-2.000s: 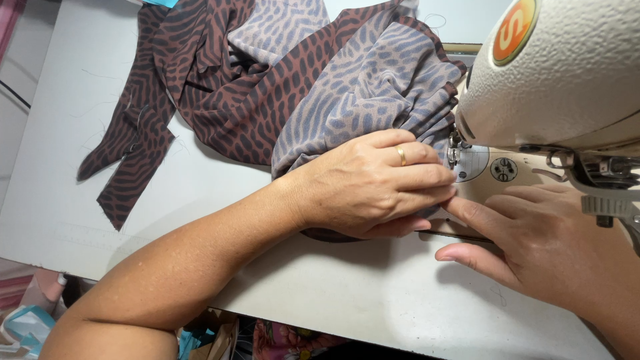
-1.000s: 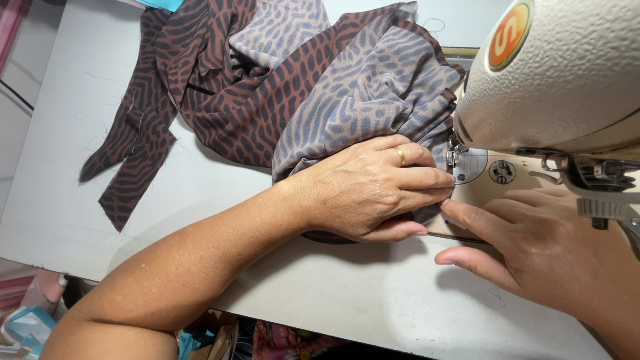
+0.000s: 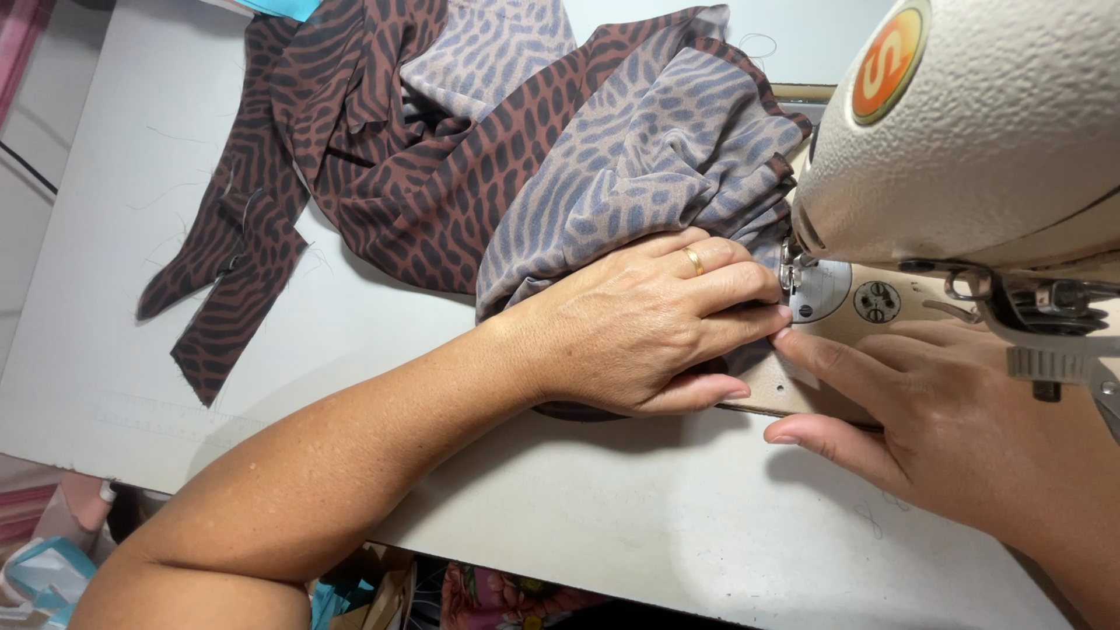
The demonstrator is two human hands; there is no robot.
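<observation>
My left hand (image 3: 669,328), with a ring on one finger, lies flat on the animal-print fabric (image 3: 604,184), its fingertips just below the presser foot (image 3: 792,267) of the sewing machine (image 3: 962,131). The fabric is brown with black marks on one side and paler on the other; it lies bunched left of the machine. My right hand (image 3: 884,394) rests on the machine bed, thumb spread, index fingertip at the fabric's edge beside my left fingertips. Whether it grips any fabric cannot be told. The machine head partly hides the needle area.
Narrow ends of the brown fabric (image 3: 241,319) and loose threads lie on the white table (image 3: 350,350). A faint ruler (image 3: 166,420) is at the left. A turquoise item (image 3: 284,7) sits at the top edge. Below the table's front edge are bags and floral cloth (image 3: 499,599).
</observation>
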